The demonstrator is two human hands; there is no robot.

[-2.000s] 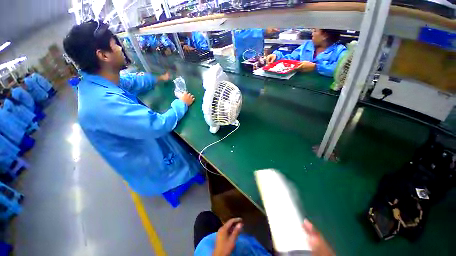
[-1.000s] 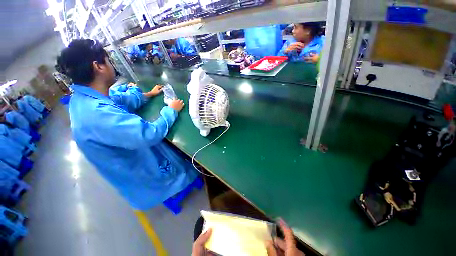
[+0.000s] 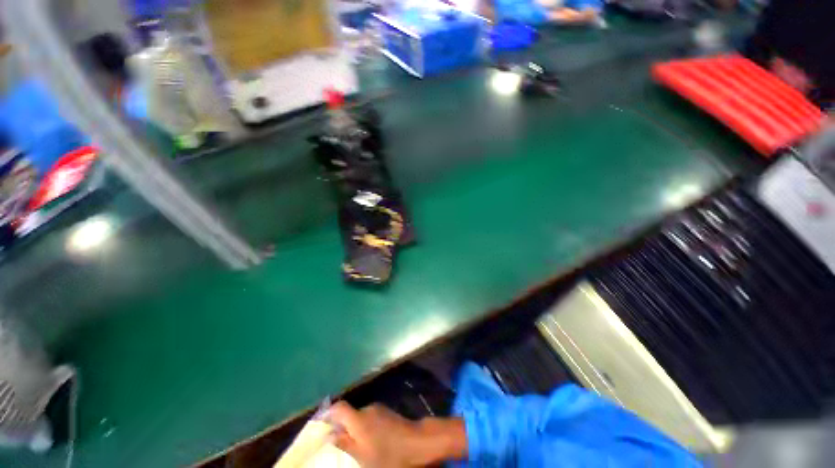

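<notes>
The frame is blurred. My right hand is at the bottom centre, at the bench's front edge, its blue sleeve coming from the right. It is closed on the corner of a pale yellow-white pack, most of which is cut off by the bottom edge. My left hand is not in view. A black bundle with a red tip and tan loops lies on the green bench beyond my hand, apart from it.
A metal post and part of the white fan are at left. A red ribbed tray is at far right. Stacked black trays and a cream box are below the bench edge at right. A blue box stands at the back.
The view has swung right, so the neighbouring worker is out of sight and the red ribbed tray and black trays show. My left hand has left the picture; the pack is mostly cut off.
</notes>
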